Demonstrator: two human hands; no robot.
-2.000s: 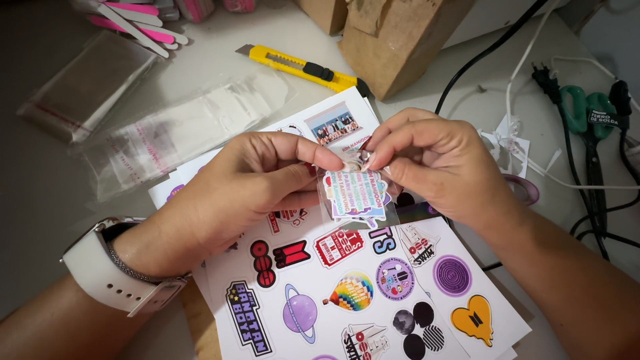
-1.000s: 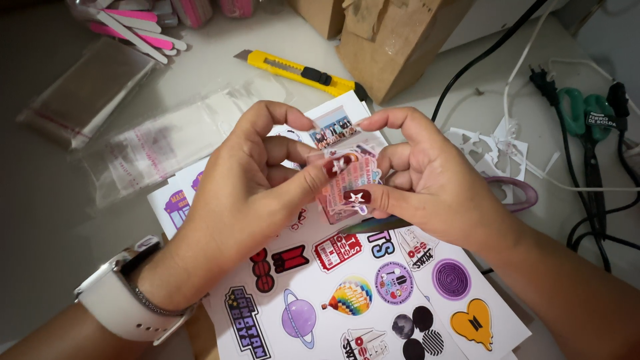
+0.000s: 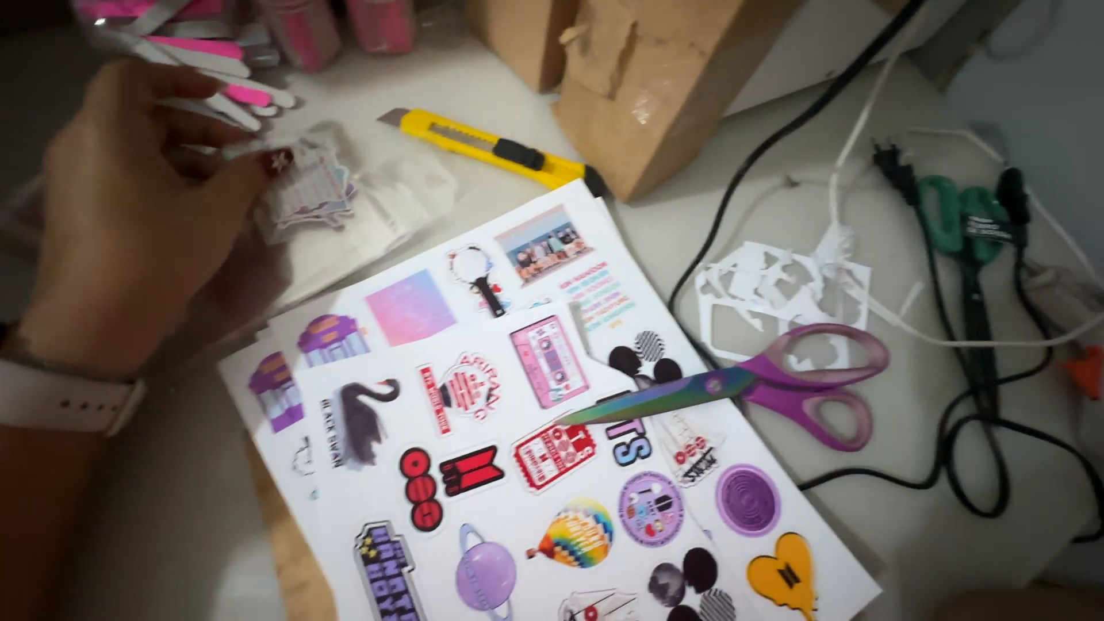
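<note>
My left hand (image 3: 147, 207), blurred, is at the upper left, its thumb and fingers closed on a small clear bag of cut stickers (image 3: 315, 190). The bag hangs over the clear plastic sleeves (image 3: 405, 194). My right hand is out of view. Printed sticker sheets (image 3: 483, 362) lie overlapped in the middle of the table. Across them rest purple-handled scissors (image 3: 733, 384), their blades on the sheets and their handles to the right.
A yellow utility knife (image 3: 492, 148) lies by a cardboard box (image 3: 673, 78), its blade out. Paper offcuts (image 3: 768, 293), green-handled scissors (image 3: 970, 224) and black and white cables (image 3: 742, 172) are at the right. Nail files (image 3: 216, 60) lie at the upper left.
My left hand has moved to the upper left with the bag of stickers. My right hand has let go of it and left the view. The scissors on the sheets now show fully.
</note>
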